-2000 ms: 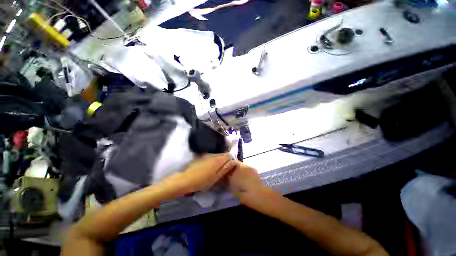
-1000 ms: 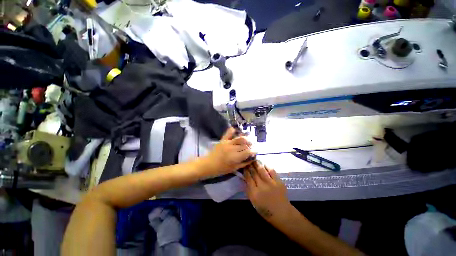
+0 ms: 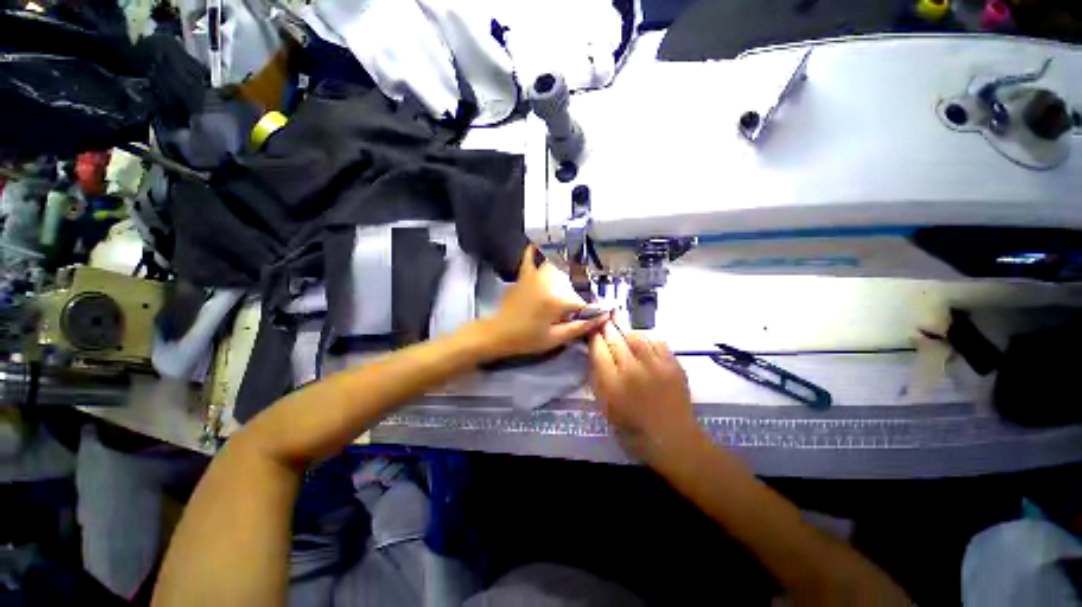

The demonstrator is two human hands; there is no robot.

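Observation:
The garment (image 3: pixel 368 178), dark grey with light grey panels, lies bunched left of the needle area. My left hand (image 3: pixel 536 311) is on the cloth beside the presser foot (image 3: pixel 602 282), fingers pinching its edge. My right hand (image 3: pixel 637 377) meets the left fingertips just below the foot and pinches the same edge. A light grey flap (image 3: pixel 540 377) hangs under the hands. The exact fold between the fingertips is hidden. The white sewing machine (image 3: pixel 866 154) stretches to the right.
Green-tinged thread snips (image 3: pixel 774 377) lie right of my right hand. A ruler tape (image 3: pixel 831 432) runs along the table's front edge. White cloth (image 3: pixel 415 48) lies behind the garment. A cream-coloured machine (image 3: pixel 101 320) stands at left. A dark object (image 3: pixel 1042 370) lies at far right.
The view has shifted, so the machine sits nearer. Both hands remain at the foot; the right hand has come up closer to it, and the light grey flap no longer hangs over the table edge.

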